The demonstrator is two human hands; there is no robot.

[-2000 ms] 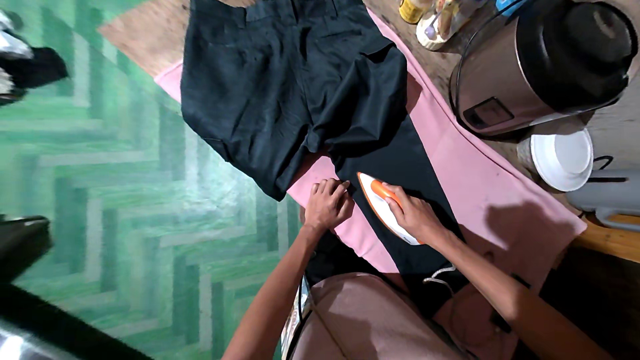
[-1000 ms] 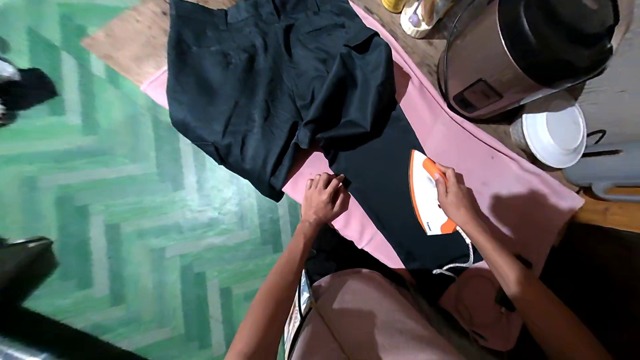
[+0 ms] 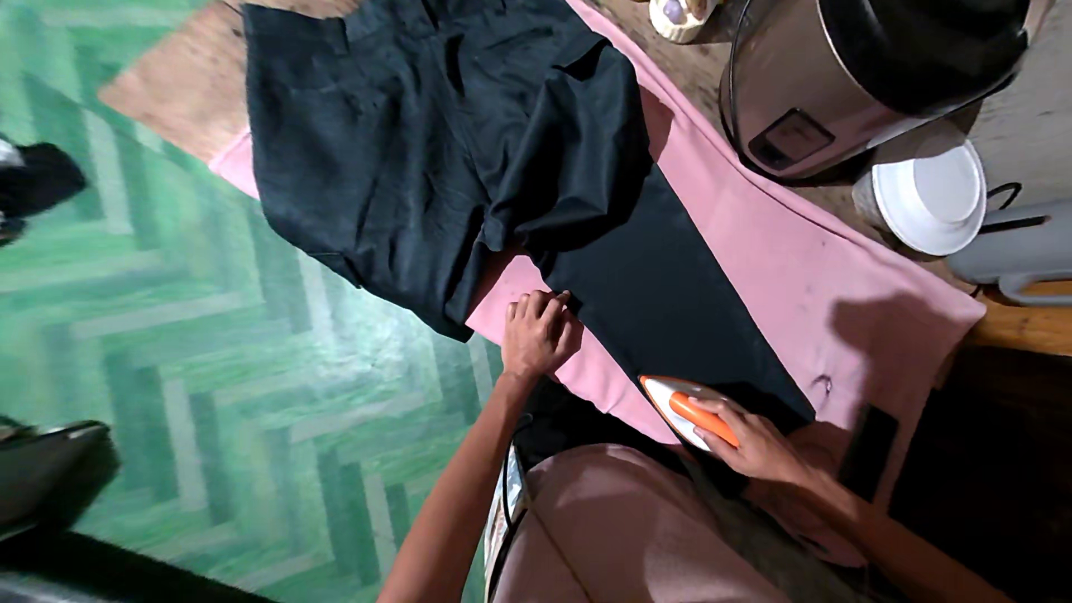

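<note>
Black trousers [image 3: 368, 159] lie over a pink cloth [image 3: 754, 234] on a wooden table; the upper part is bunched, while one leg stretches flat toward the lower right. My right hand [image 3: 754, 440] is closed around the orange handle of a white and orange clothes iron [image 3: 682, 414]. The iron rests near the leg's lower end, its tip at the near edge of the fabric. My left hand [image 3: 540, 331] is at the near edge of the leg, close to the bunched part, its fingertips pinching or pressing the fabric; which of these is hidden.
A rice cooker [image 3: 804, 100] stands at the back right beside a white-lidded container [image 3: 934, 201] and a grey plastic item [image 3: 1017, 251]. A small white container [image 3: 680, 18] is at the top. A dark flat object [image 3: 868, 452] lies by my right forearm. Green patterned floor [image 3: 251, 377] shows at left.
The iron, in my right hand, has moved from the far side of the trouser leg to its near edge, lower down. My left hand stays at the leg's near edge.
</note>
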